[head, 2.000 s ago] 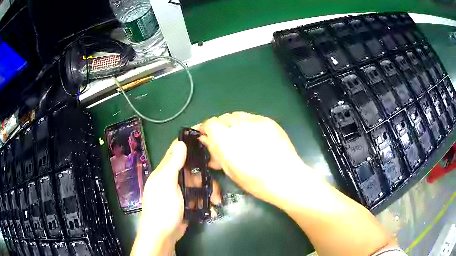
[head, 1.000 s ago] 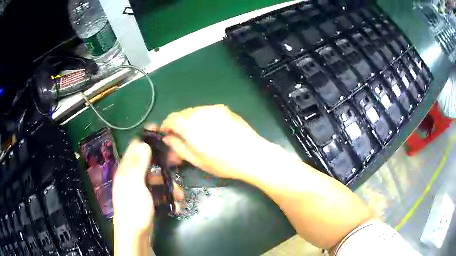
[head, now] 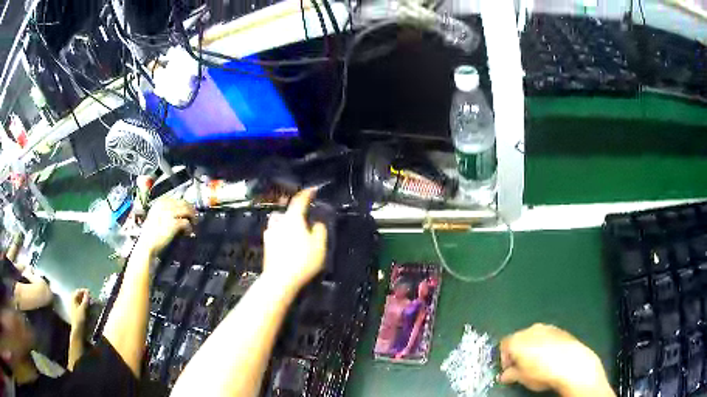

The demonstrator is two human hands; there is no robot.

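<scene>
The left stack of black blister trays [head: 345, 310] holds rows of black housings. My left hand [head: 296, 244] is over the back right part of this stack, fingers pointing away from me; dark housings and tray around it hide whether it holds one. My right hand [head: 546, 360] is low on the green mat, its fingertips at the right edge of the pile of tiny clear parts [head: 469, 363]. Whether a part is between its fingertips is too small to tell.
A lit smartphone [head: 407, 314] lies between stack and pile. Another tray [head: 612, 256] is at right. A cable loop [head: 473, 277], water bottle [head: 472, 139], blue monitor [head: 225, 105] and fan [head: 133, 147] are behind. A coworker's hand [head: 167, 222] is at the left stack's back.
The view has swung left. My hands, earlier together on a black housing, are now apart: left over the left tray stack, right beside the pile. A coworker has come into view at left.
</scene>
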